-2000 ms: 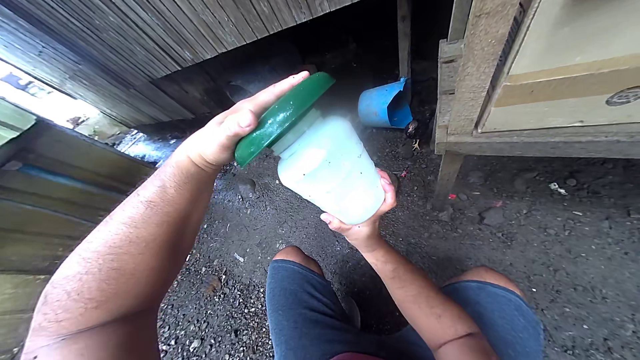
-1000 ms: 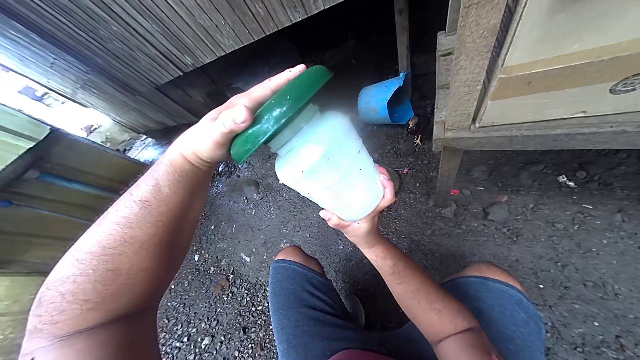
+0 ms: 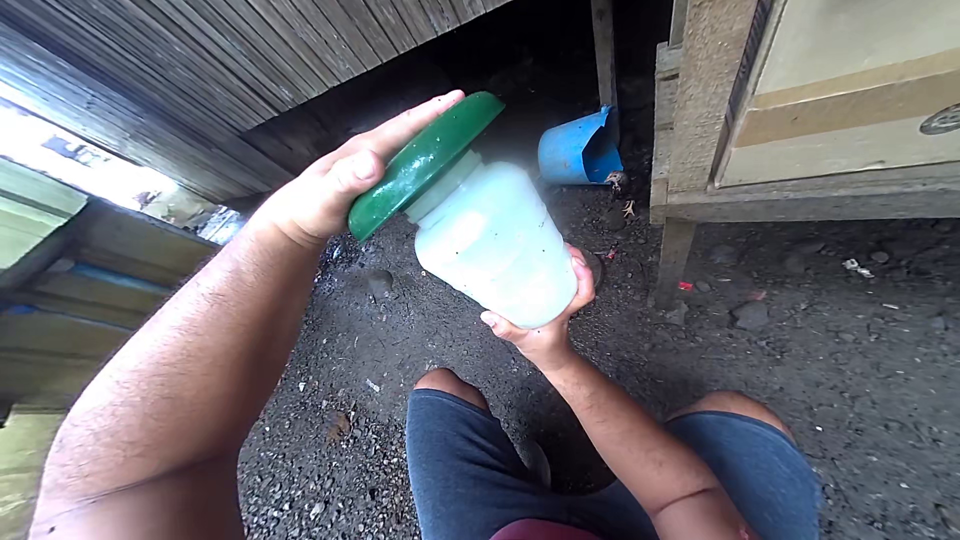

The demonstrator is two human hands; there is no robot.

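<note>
A translucent white plastic jar (image 3: 499, 240) with a round green base or lid (image 3: 427, 165) is held up in the middle of the view, tilted so that the green part points to the upper left. My left hand (image 3: 349, 176) grips the green part, its thumb on the near side and its fingers along the outer face. Around the jar's lower right end curls my right hand (image 3: 551, 322), the thumb in front and the fingers at the right side. Small dark specks dot the jar's surface. Whether the jar holds anything cannot be told.
A broken blue plastic pail (image 3: 574, 154) lies on its side on the dark ground beyond the jar. At the right stands a wooden frame (image 3: 810, 206) with a taped cardboard panel. A slatted wooden wall (image 3: 300, 52) crosses the upper left, and corrugated sheets (image 3: 97, 300) are at the left.
</note>
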